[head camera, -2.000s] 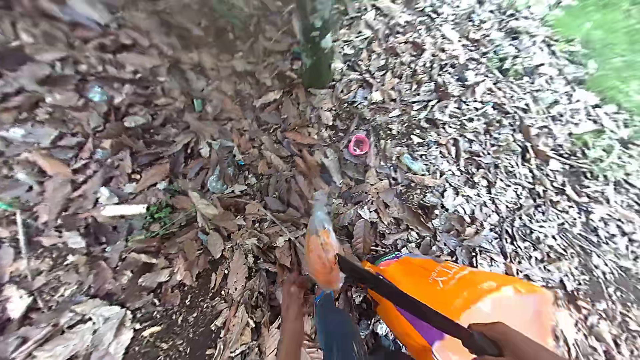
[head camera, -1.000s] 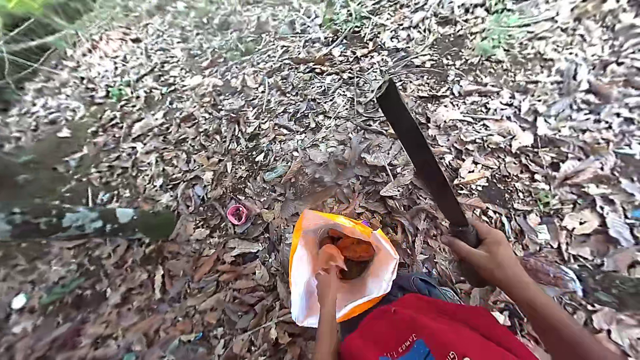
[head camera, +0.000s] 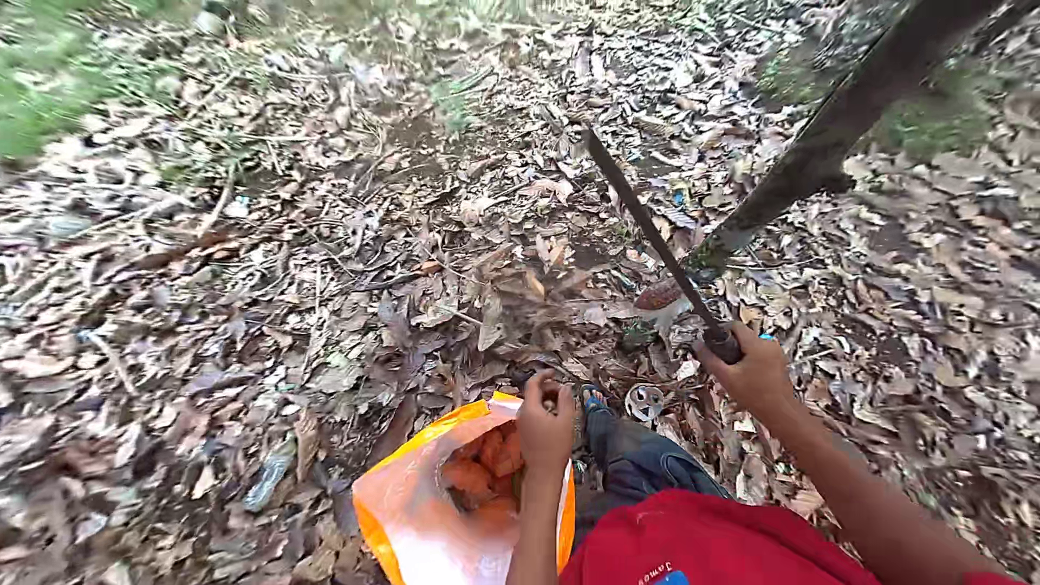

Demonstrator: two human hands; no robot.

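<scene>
My right hand (head camera: 751, 370) is closed around the handle of a machete (head camera: 650, 231), its dark blade pointing up and to the left over the leaf litter. My left hand (head camera: 546, 414) is above the right rim of an orange and white plastic bag (head camera: 406, 512), fingers curled; whether something small is between them cannot be told. The bag stands with its mouth wide open beside my leg, and several orange-brown pieces (head camera: 487, 467) lie inside. My left forearm hides part of the bag's mouth.
A slim tree trunk (head camera: 780, 183) rises at the right, with a reddish-brown pod (head camera: 660, 294) on the ground near its base. A round pale metal-looking object (head camera: 644, 402) lies by my foot (head camera: 595, 396). A clear plastic bottle (head camera: 270, 475) lies left of the bag. Dry leaves cover the ground.
The view has swung round a lot. My left hand, at the bag's mouth one second ago, is now raised at its rim. The machete remains in my right hand.
</scene>
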